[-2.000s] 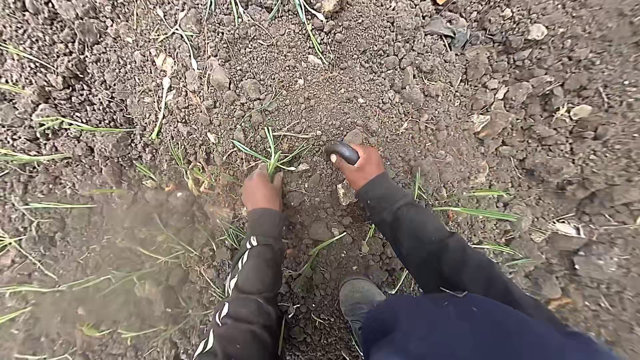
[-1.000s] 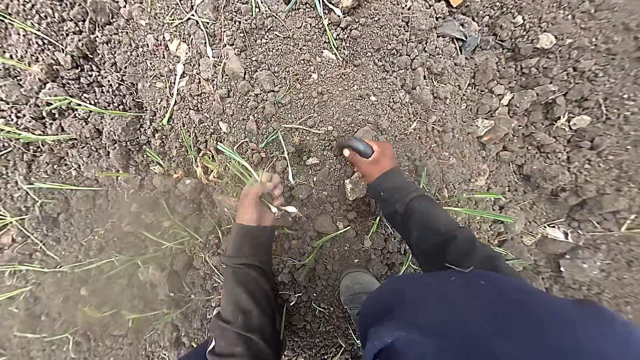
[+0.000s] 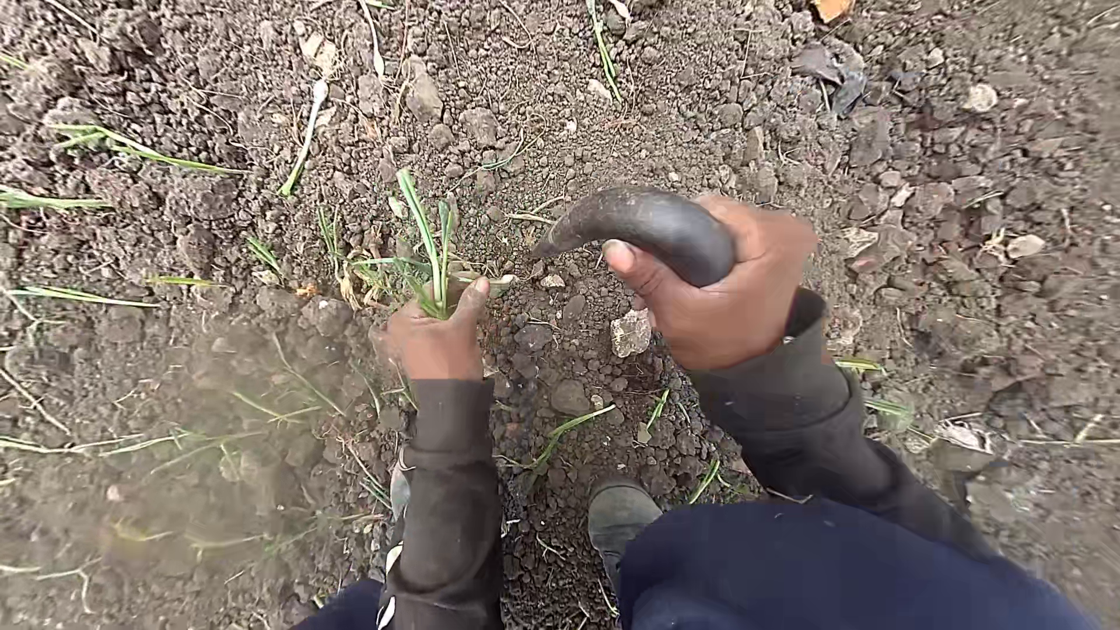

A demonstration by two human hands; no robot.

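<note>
My left hand [image 3: 437,341] holds a few green onion-like seedlings [image 3: 433,236] between thumb and fingers, their leaves pointing up and away from me. My right hand [image 3: 731,289] is closed around a dark, curved, horn-shaped tool [image 3: 643,223], thick at the grip. Its tapered tip points left, close to the soil between my hands, to the right of the seedlings. Whether the tip touches the ground cannot be told. My palm hides the rest of the tool.
Loose, cloddy soil [image 3: 569,175] surrounds both hands. Thin green seedlings lie or stand in it on the left, and a single pale-stemmed seedling [image 3: 306,136] lies at upper left. A pale stone [image 3: 630,333] sits beside my right hand. My shoe [image 3: 621,516] rests on the soil below.
The seedlings in my left hand, whose white ends pointed right a second ago, now have their leaves upright in view. My right hand and the tool look larger, nearer the camera.
</note>
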